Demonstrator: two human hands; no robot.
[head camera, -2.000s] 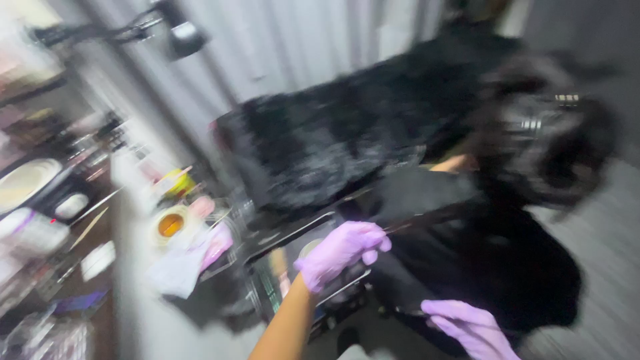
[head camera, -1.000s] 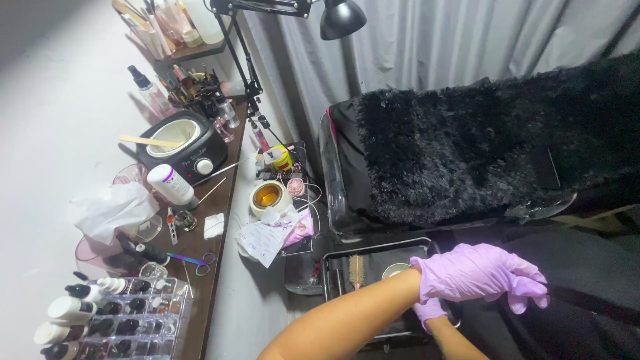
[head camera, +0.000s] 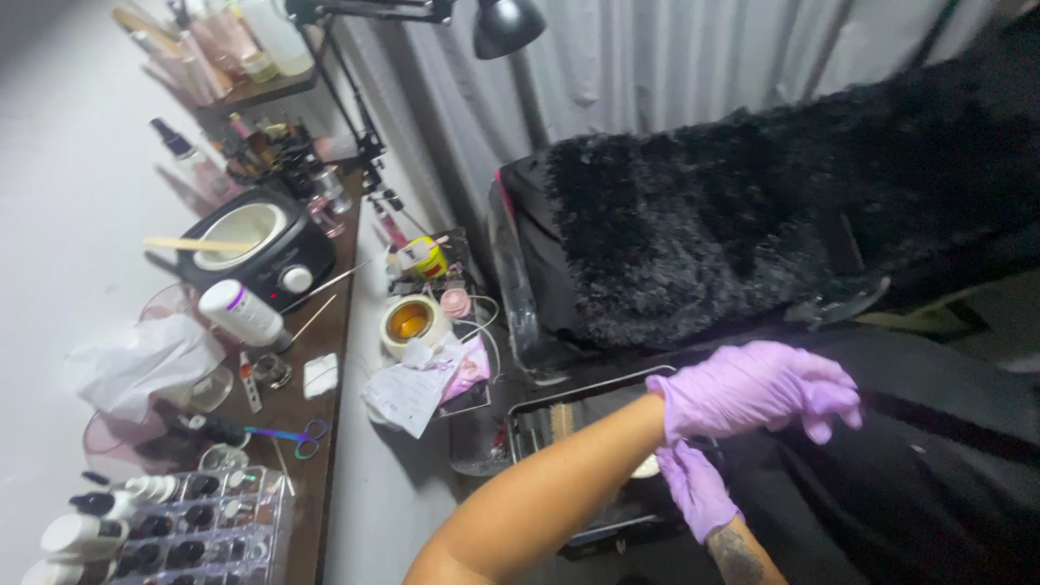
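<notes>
My left hand (head camera: 756, 390), in a purple glove, reaches across to the right above black fabric (head camera: 910, 496), its fingers bent; whether it holds anything is not visible. Below its wrist is my right hand (head camera: 699, 491), gloved alike, with a tattooed forearm; its fingertips are hidden behind the left wrist. Close to the right fingers, a white round item (head camera: 647, 465) shows partly in a black metal-rimmed trolley tray (head camera: 597, 379). A tan brush-like item (head camera: 562, 421) lies in the same tray, left of both hands.
A bed with a black fluffy cover (head camera: 674, 236) stands behind. At left, a brown shelf holds a wax warmer (head camera: 280, 244), a white bottle (head camera: 244, 313), scissors (head camera: 301, 439) and a clear bottle rack (head camera: 203, 528). Between them are an amber-filled pot (head camera: 410, 321) and crumpled paper (head camera: 414, 390). A lamp (head camera: 505, 28) hangs above.
Both hands were apart two seconds ago; now the left wrist overlaps the right hand. Since one second ago, more of the right hand and its forearm shows. The view swung left early on.
</notes>
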